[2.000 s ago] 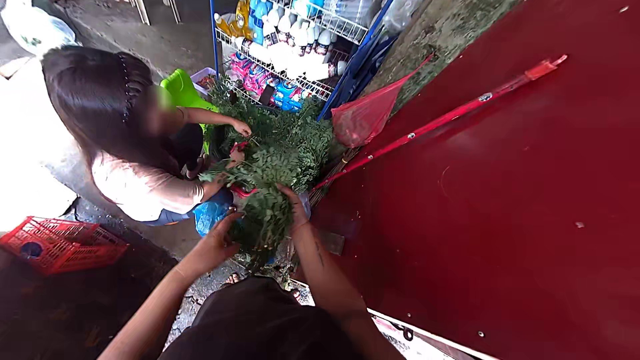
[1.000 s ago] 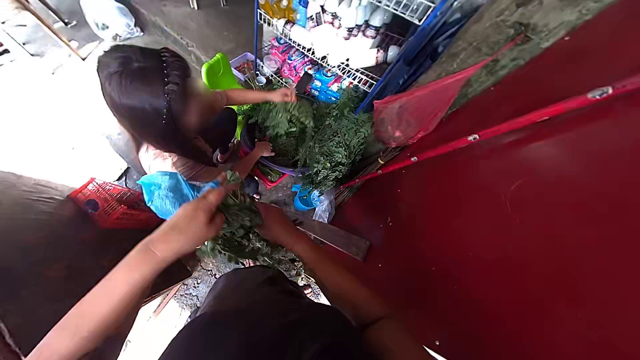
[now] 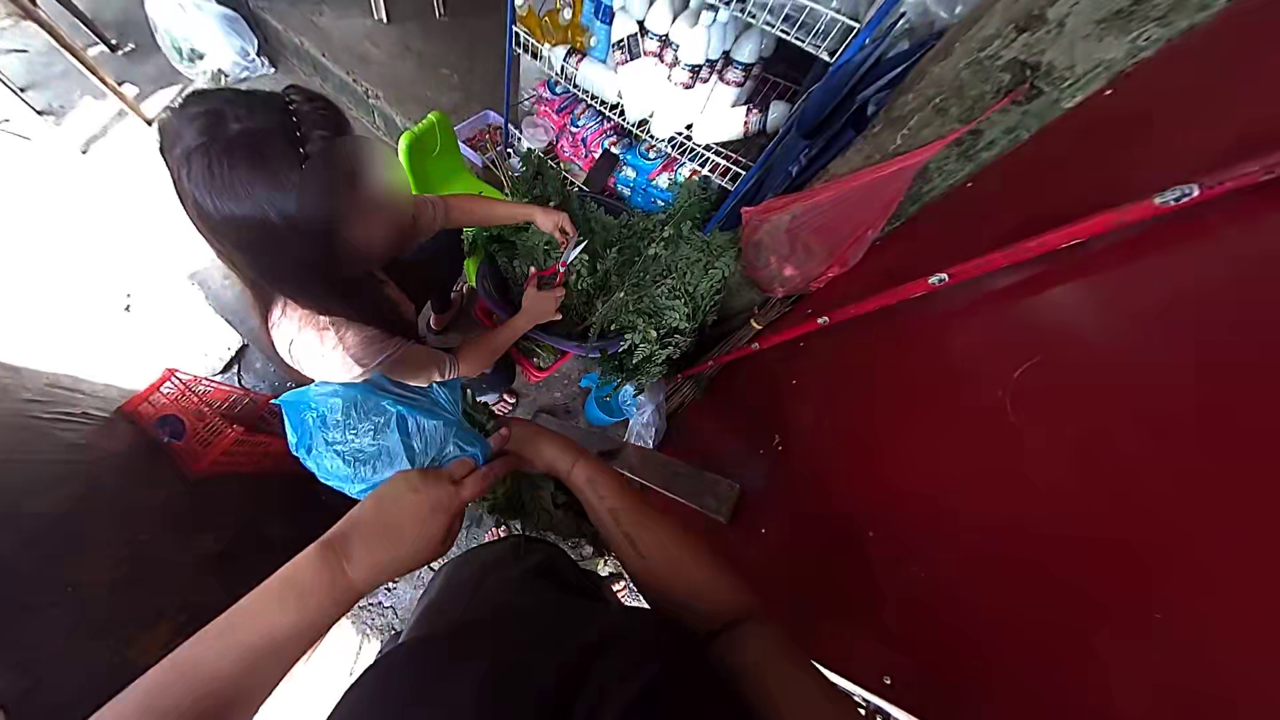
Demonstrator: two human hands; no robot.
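My left hand (image 3: pixel 415 515) grips the edge of a blue plastic bag (image 3: pixel 375 430), which bulges out to its left. My right hand (image 3: pixel 535 450) meets it at the bag's right edge, its fingers partly hidden. Dark green leafy stems (image 3: pixel 525 500) hang beneath my right hand; whether it holds them or the bag's rim is unclear. Across from me a seated person (image 3: pixel 330 350) holds red-handled scissors (image 3: pixel 560 268) over a big heap of leafy branches (image 3: pixel 650 270) in a dark basin (image 3: pixel 590 345).
A red crate (image 3: pixel 215 425) lies at the left, a wooden plank (image 3: pixel 680 480) right of my hands. A small blue pail (image 3: pixel 605 402) stands below the branches. Bottles fill a wire rack (image 3: pixel 700 150) behind a green chair (image 3: pixel 440 155). A dark red panel (image 3: pixel 960 450) bounds the right side.
My hands held a leafy bunch two seconds ago; now my left hand is on the blue bag. The co-worker's scissors now show plainly over the branches. The view has shifted.
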